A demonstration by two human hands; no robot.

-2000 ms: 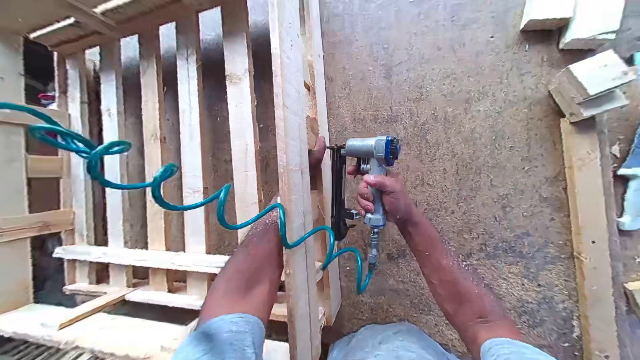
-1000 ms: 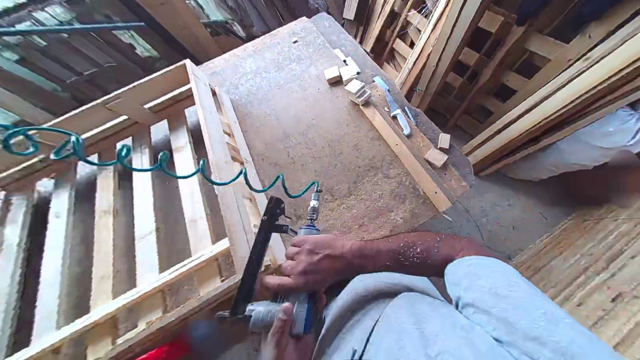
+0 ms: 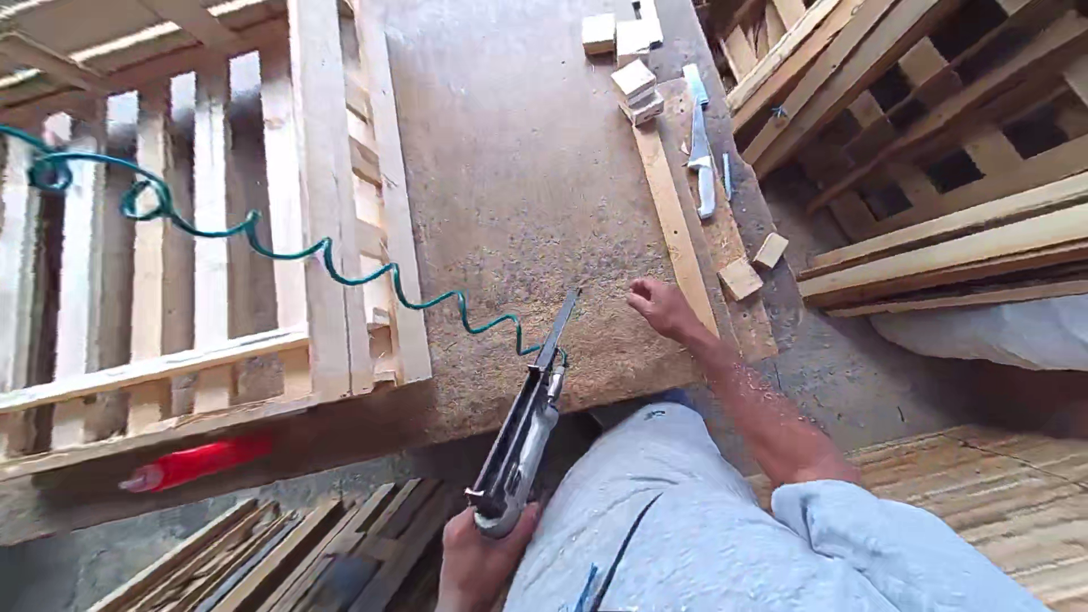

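Observation:
My left hand (image 3: 484, 548) grips the rear end of a pneumatic stapler (image 3: 518, 446), whose long magazine slants up and away over the front edge of the workbench (image 3: 527, 187). The magazine's rail (image 3: 561, 327) appears drawn out at its far end. A coiled green air hose (image 3: 331, 259) runs from the tool to the upper left. My right hand (image 3: 663, 304) hangs over the bench, right of the stapler, its fingers curled; whether something small is between them cannot be told. To the left lies a slatted wooden crate frame (image 3: 327, 195).
A wooden strip (image 3: 671, 221), a white-handled knife (image 3: 704, 174) and several wood blocks (image 3: 633, 81) lie on the bench's right side. A red object (image 3: 200, 463) is at the front edge. Stacked slats (image 3: 255, 552) lie below left; pallets (image 3: 943, 238) stand right.
My right hand has let go of the stapler and moved away to the right. The stapler is now in my left hand, its rail drawn out. The view has swung strongly.

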